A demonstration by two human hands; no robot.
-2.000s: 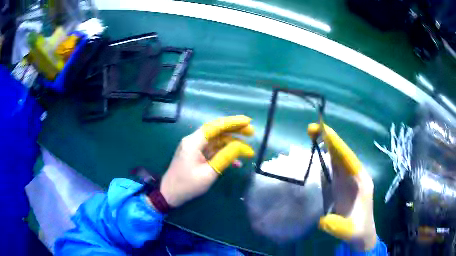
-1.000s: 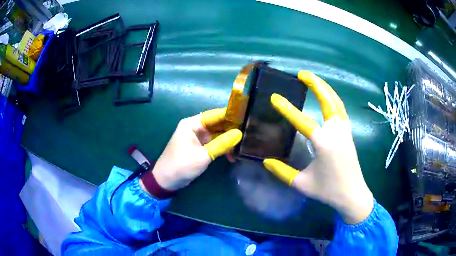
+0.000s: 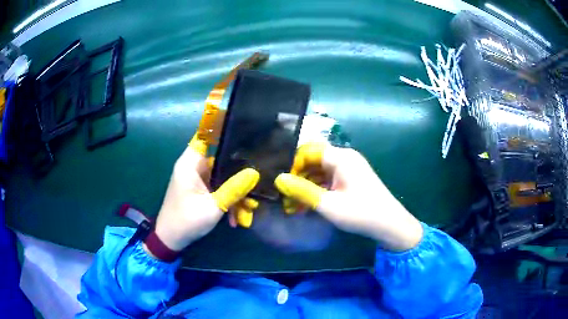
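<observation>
The dark LCD panel [image 3: 265,118] is held upright and slightly tilted above the bench, with an amber flex cable [image 3: 215,106] along its left side. My left hand [image 3: 202,187], with yellow finger cots, grips the panel's lower left, thumb on its face. My right hand [image 3: 339,190] holds the lower right corner between thumb and fingers. The fingers behind the panel are partly hidden. Whether the thin black frame is around the panel cannot be told.
Black panel frames [image 3: 115,87] lie piled at left. White strips [image 3: 445,81] lie at right beside the clear blister tray [image 3: 511,124]. A pale film pad [image 3: 289,230] lies under my hands. White paper [image 3: 50,268] is at lower left.
The empty black frame in my right hand earlier gave way to the panel with its flex cable. The right hand has moved from the panel's face to its lower right corner.
</observation>
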